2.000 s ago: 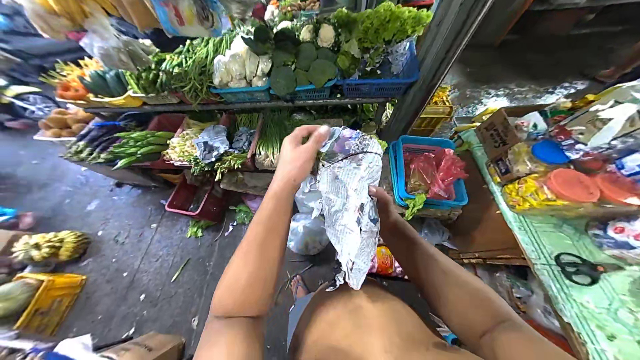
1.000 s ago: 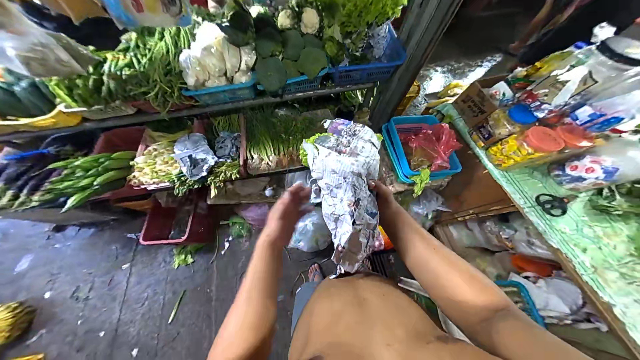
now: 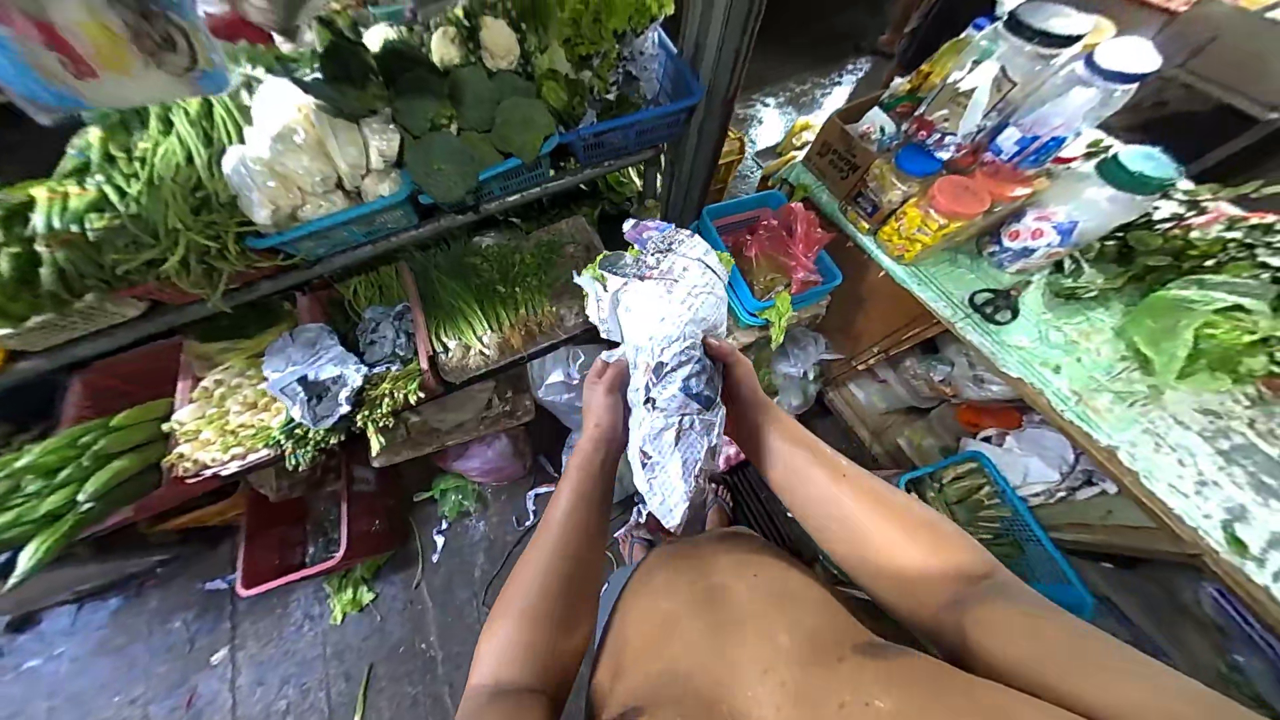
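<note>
A long newspaper-wrapped bundle [image 3: 670, 350] is held upright in front of my body, wider at its top and narrowing toward my feet. Green leaf edges poke out at its upper left and upper right. My left hand [image 3: 605, 405] grips the bundle's left side, and my right hand [image 3: 738, 392] grips its right side; most of the fingers of both are hidden behind the paper. What else the paper encloses cannot be seen. Behind its top right stands a blue plastic basket [image 3: 738, 292] with a red plastic bag [image 3: 778, 245] in it.
At the left, racks hold broccoli leaves, long beans [image 3: 185, 190], spring onions [image 3: 485, 290] and okra-like green pods [image 3: 90, 465]. To the right, a green-covered table [image 3: 960, 300] bears jars, scissors [image 3: 995, 305] and leafy greens. Below it sits a blue basket [image 3: 1030, 535]. A metal post [image 3: 712, 110] rises ahead.
My left hand, at the bundle's top two seconds ago and apart from its left side one second ago, now holds that side. My right hand has stayed on the bundle. The view has shifted right.
</note>
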